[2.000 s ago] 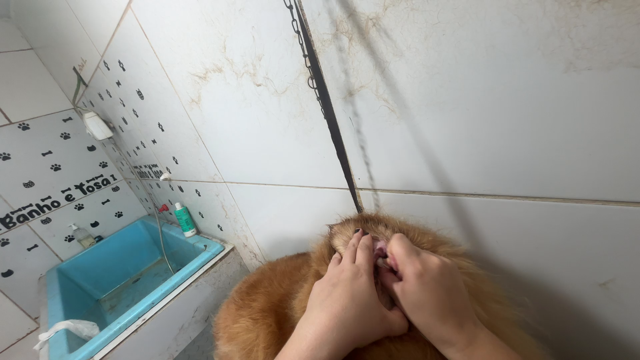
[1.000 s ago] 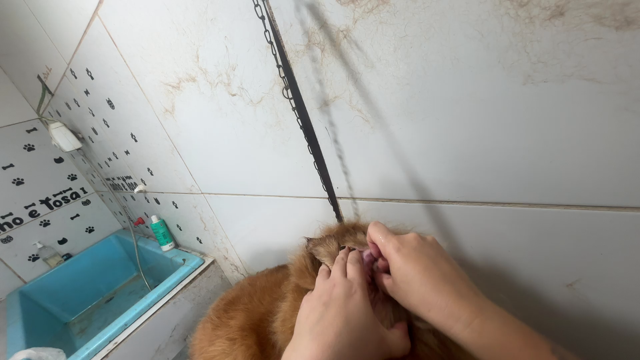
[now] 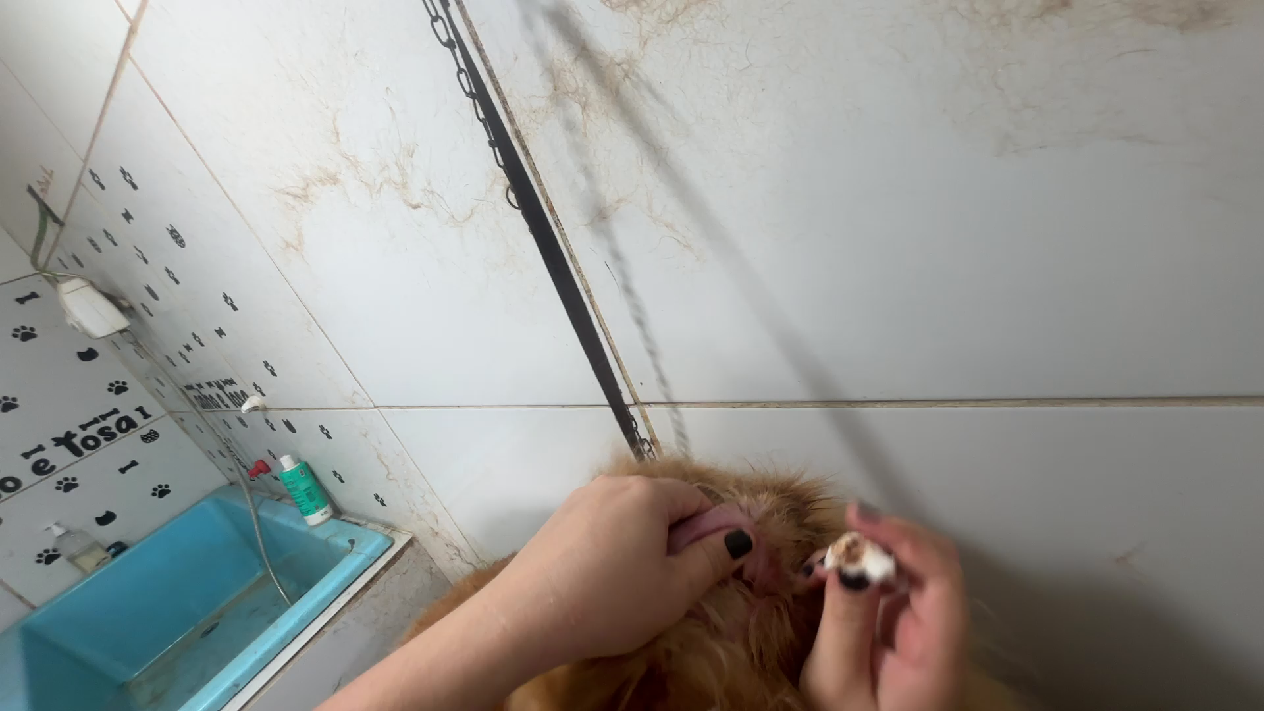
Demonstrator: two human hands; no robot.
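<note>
A dog with orange-brown fur (image 3: 780, 494) is at the lower middle, its head near the tiled wall. My left hand (image 3: 632, 563) is shut on the dog's ear flap (image 3: 716, 523), folding it back with the thumb so that the pink inner skin shows. Just to the right, my right hand (image 3: 899, 602) pinches a white cotton wad (image 3: 861, 561) with brown stains between thumb and fingers, close beside the ear and apart from my left hand. A black strap with a metal chain (image 3: 558, 247) runs down the wall to the dog's neck area.
A blue tub (image 3: 341, 563) stands at the lower left, with a grey hose hanging into it. On its rim is a green and white bottle (image 3: 304, 489); a clear pump bottle (image 3: 77, 548) is behind. A white electric shower head (image 3: 91, 306) hangs above. Loose hair clings to the wall tiles.
My right hand has moved away from the ear to the right, and the stained cotton now shows in it. My left hand now folds the ear flap back. The view has shifted.
</note>
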